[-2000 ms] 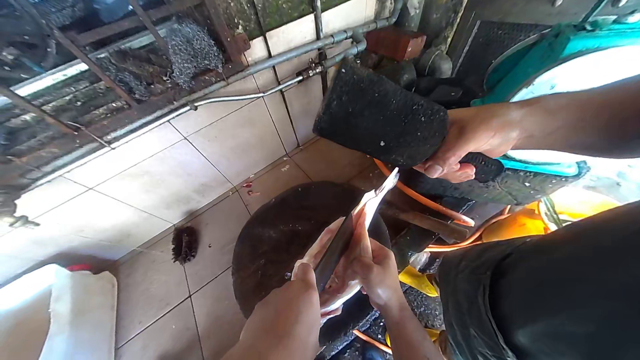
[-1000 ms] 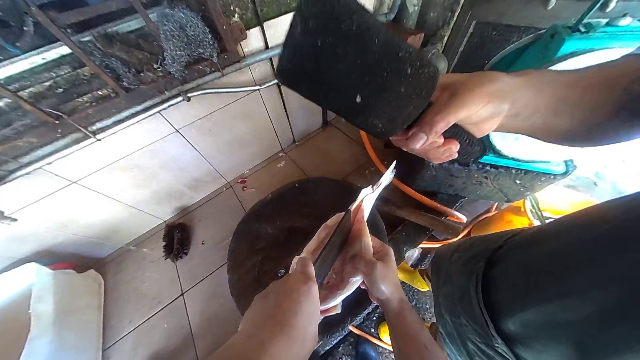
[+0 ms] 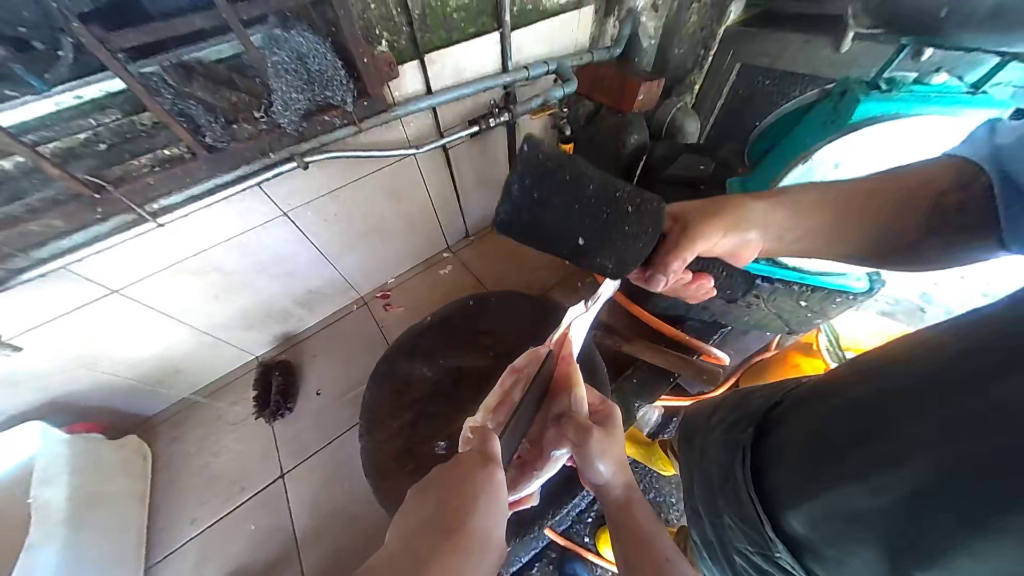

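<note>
My left hand (image 3: pixel 468 484) is closed at the lower end of a dark knife blade (image 3: pixel 528 408); the handle is hidden. The blade sits lengthwise in the split of a pale piece of raw fish or meat (image 3: pixel 564 400), its narrow white end pointing up and right. My right hand (image 3: pixel 596 440) grips the right side of that piece. Both hands are over a round dark chopping block (image 3: pixel 448 376). Another person's hand (image 3: pixel 704 240), reaching in from the right, holds a thick black mallet (image 3: pixel 580 212) just above the narrow end.
A dark brush (image 3: pixel 274 390) lies on the floor tiles, with a white plastic container (image 3: pixel 92 496) at the lower left. Metal pipes (image 3: pixel 448 100) run along the tiled wall. Right of the block are a wooden handle (image 3: pixel 660 356), an orange hose (image 3: pixel 660 320) and a person's dark-clothed leg (image 3: pixel 864 448).
The other person's mallet was held higher one second ago and has come down toward the piece. My two hands hold the blade and the piece much as before.
</note>
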